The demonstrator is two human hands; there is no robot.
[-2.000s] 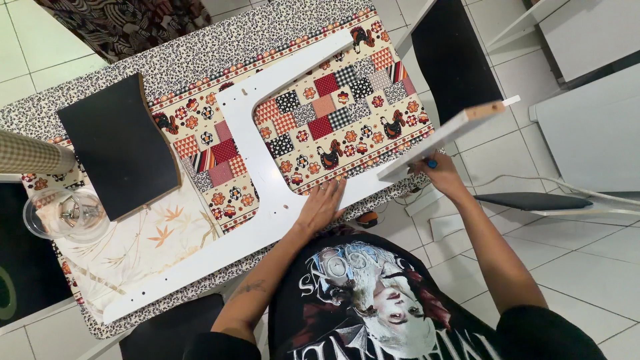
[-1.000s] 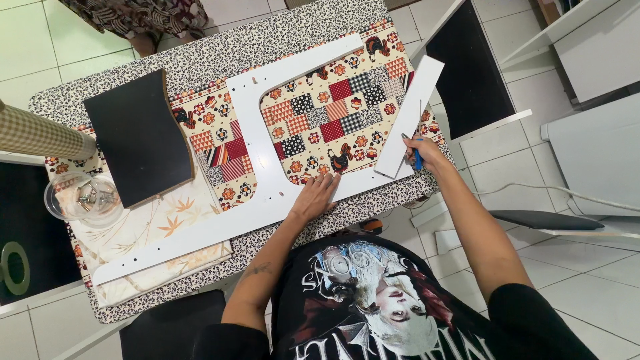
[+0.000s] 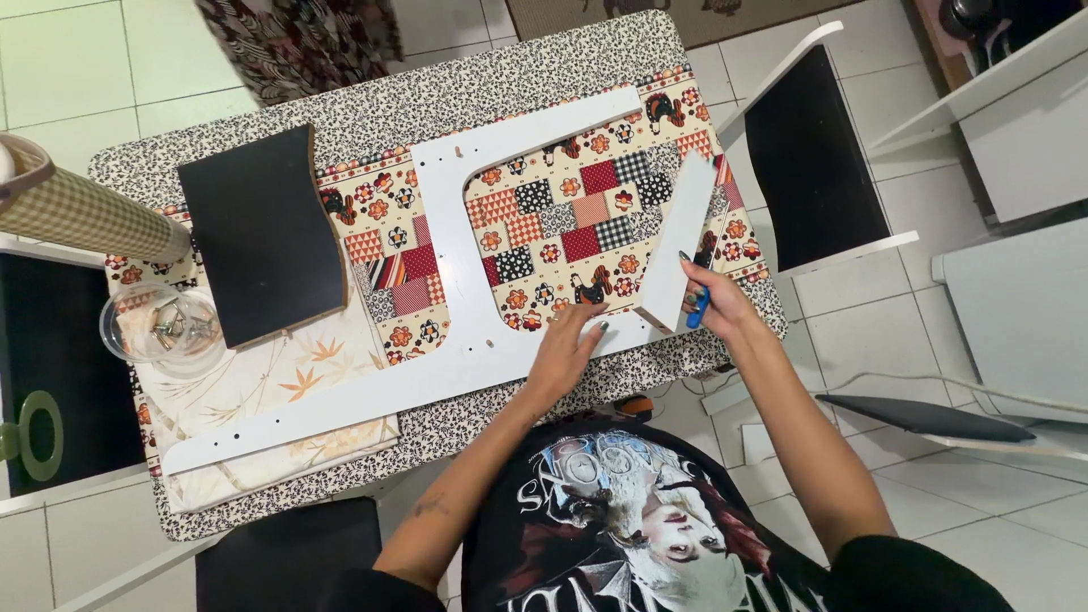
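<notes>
A white h-shaped furniture side panel (image 3: 463, 255) with drilled holes and a few small dowels lies flat on the table. My left hand (image 3: 568, 348) rests spread on its near bar. In my right hand (image 3: 718, 297) are a narrow white board (image 3: 680, 229) and a blue-handled tool (image 3: 699, 308), probably a screwdriver, its thin shaft along the board's right side. The board's near end meets or hovers just over the panel's near bar; which one is unclear. A black seat board (image 3: 263, 238) lies left of the panel, above a clear plastic tub (image 3: 161, 327) of metal screws.
A patchwork-print runner (image 3: 408, 272) and a folded leaf-print cloth (image 3: 280, 459) lie on the floral tablecloth (image 3: 510, 76). A checkered cylinder (image 3: 93, 204) stands at left. Black-and-white chairs (image 3: 807, 161) surround the table. At the top shows a person's patterned clothing (image 3: 297, 42).
The narrow white board, first raised with its far end toward the right, is now lower and angled away over the panel. My right hand moved with it; my left hand stays on the panel.
</notes>
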